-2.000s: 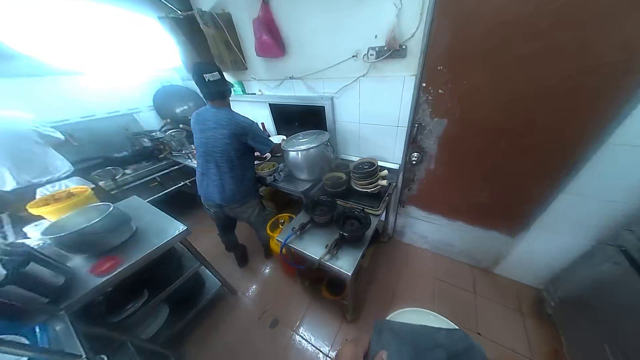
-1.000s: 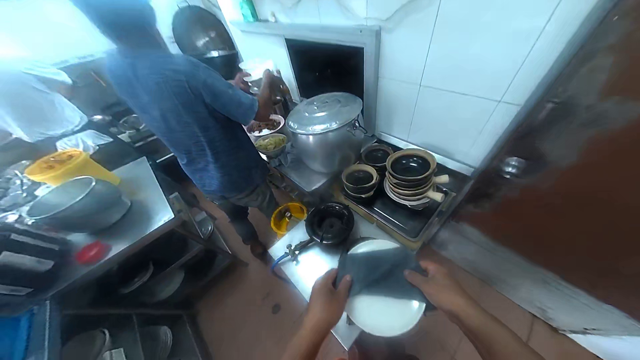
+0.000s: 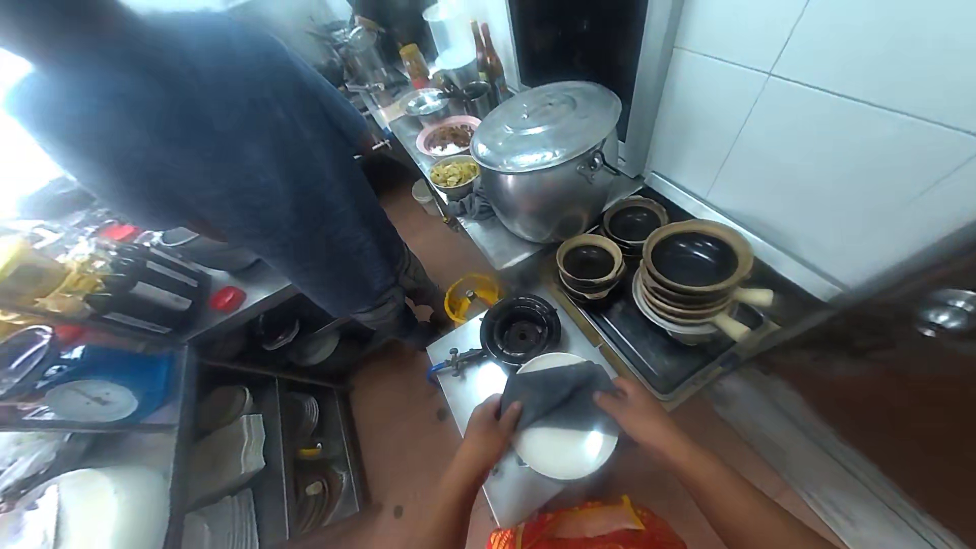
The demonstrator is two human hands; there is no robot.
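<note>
A white plate (image 3: 568, 450) is held between my two hands above the metal stand with the gas burner. A dark grey cloth (image 3: 557, 393) lies folded across its upper part. My left hand (image 3: 492, 427) grips the cloth and the plate's left edge, thumb on top. My right hand (image 3: 637, 408) grips the cloth and the plate at the right edge, its fingers underneath partly hidden. Just beyond the plate is a black gas burner (image 3: 521, 329) with a blue hose. Whether there is more than one plate in my hands I cannot tell.
Stacked clay pots (image 3: 698, 263) with handles stand at the right on a black stove (image 3: 648, 351). Behind them is a large lidded aluminium pot (image 3: 545, 160). A person in a blue shirt (image 3: 252, 152) stands at the left. Plates fill a lower shelf (image 3: 274, 427). A door knob (image 3: 945, 311) is at right.
Both hands, only slightly in view at the bottom two seconds ago, now show fully with the plate and cloth. The view has moved closer to the stove. The person in blue appears nearer.
</note>
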